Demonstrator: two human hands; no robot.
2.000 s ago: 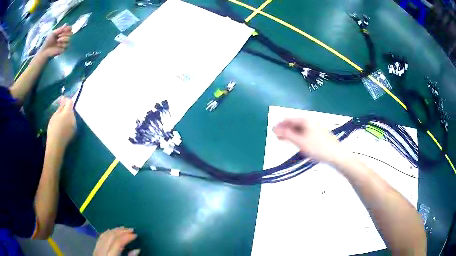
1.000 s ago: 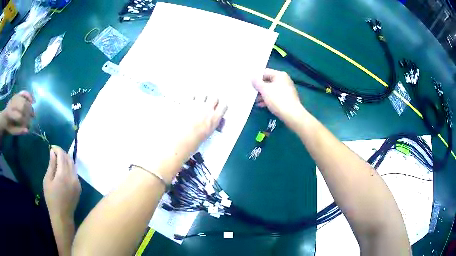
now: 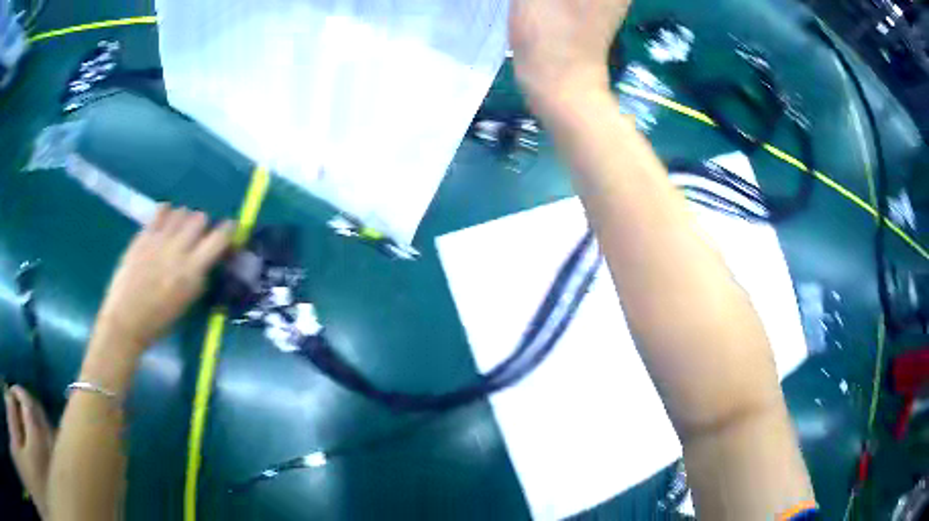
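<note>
The large white sheet (image 3: 336, 92) is at the top, angled and blurred. My right hand (image 3: 570, 41) is at its upper right edge and grips it; the fingertips are partly cut off by the frame. My left hand (image 3: 168, 270) is low over the table at the left, fingers at the near end of the steel ruler (image 3: 114, 193) and beside the connector end (image 3: 270, 295) of the thick black wire bundle (image 3: 407, 397). Blur hides whether the left fingers hold anything. The bundle curves right onto a second white sheet (image 3: 550, 336), passing under my right forearm.
Another person's hand (image 3: 31, 438) is at the lower left edge. A small wire bunch with a yellow-green tag (image 3: 369, 234) lies by the large sheet's lower corner. More black harnesses (image 3: 754, 112) lie at the upper right. A red heat gun (image 3: 910, 374) is at the right edge.
The large sheet has moved up and away, off the connector end. My left hand has left the sheet and moved left to the ruler. My right hand has moved to the top edge. The view has shifted.
</note>
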